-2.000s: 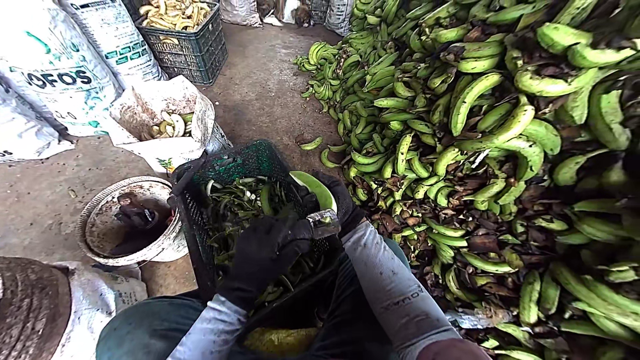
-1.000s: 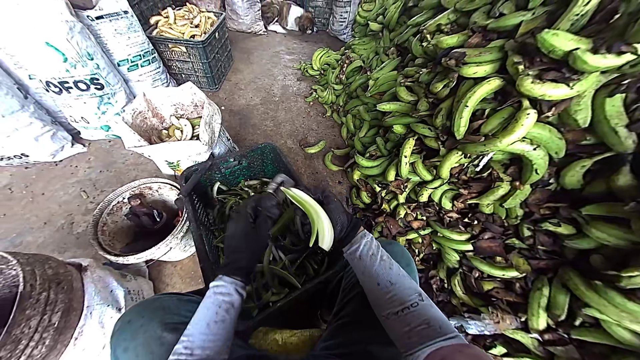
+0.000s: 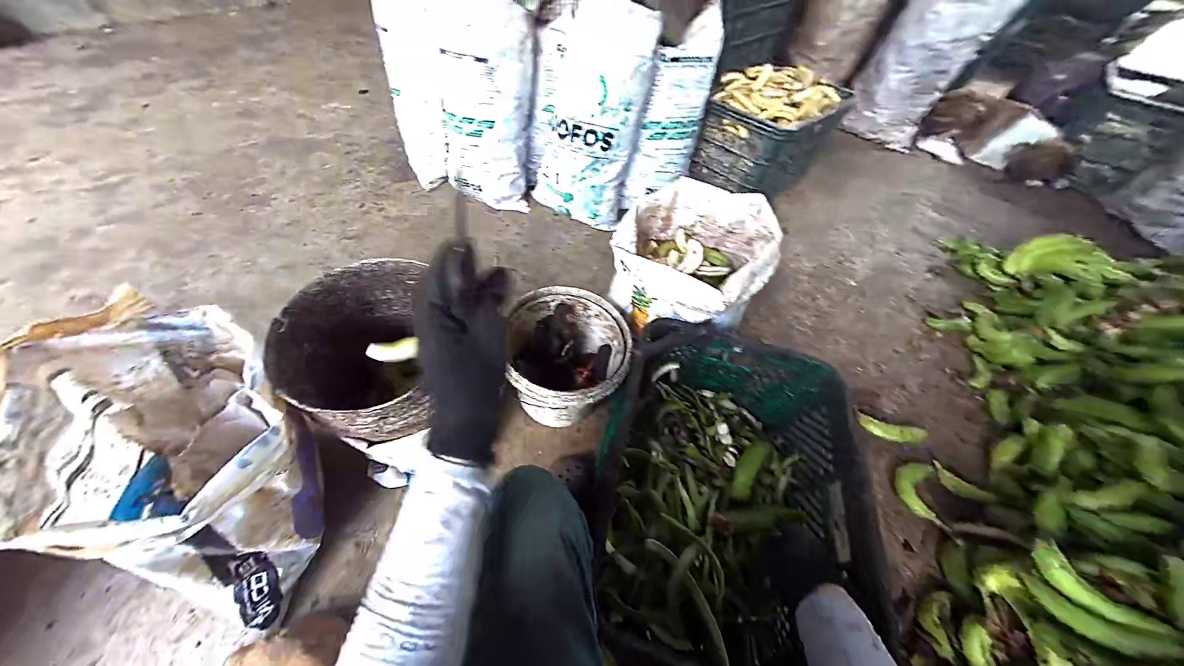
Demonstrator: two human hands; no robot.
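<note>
My left hand (image 3: 462,351), in a dark glove, is raised beside a round bucket (image 3: 347,416), and a thin blade (image 3: 460,215), seemingly a knife's, sticks up from its closed fingers. A pale peeled plantain (image 3: 393,350) shows at the bucket's mouth, left of the hand; whether it is falling or resting cannot be told. My right hand (image 3: 803,562), dark-gloved and blurred, is low over a green plastic crate (image 3: 768,370) of green peels (image 3: 684,499); its fingers are hard to make out. A small white bucket (image 3: 555,407) with dark contents stands between bucket and crate.
An open white sack (image 3: 647,277) holds plantain pieces. Behind it stand filled sacks (image 3: 481,102) and a crate (image 3: 768,143) of peeled plantains. Green plantains (image 3: 1101,481) are heaped at right. Crumpled sacking (image 3: 166,444) lies left. A brown and white animal (image 3: 994,129) lies at the back.
My left hand has moved left from the crate to the round bucket. The peeled plantain between my hands is no longer there. My right hand is lower over the crate. The view has swung left.
</note>
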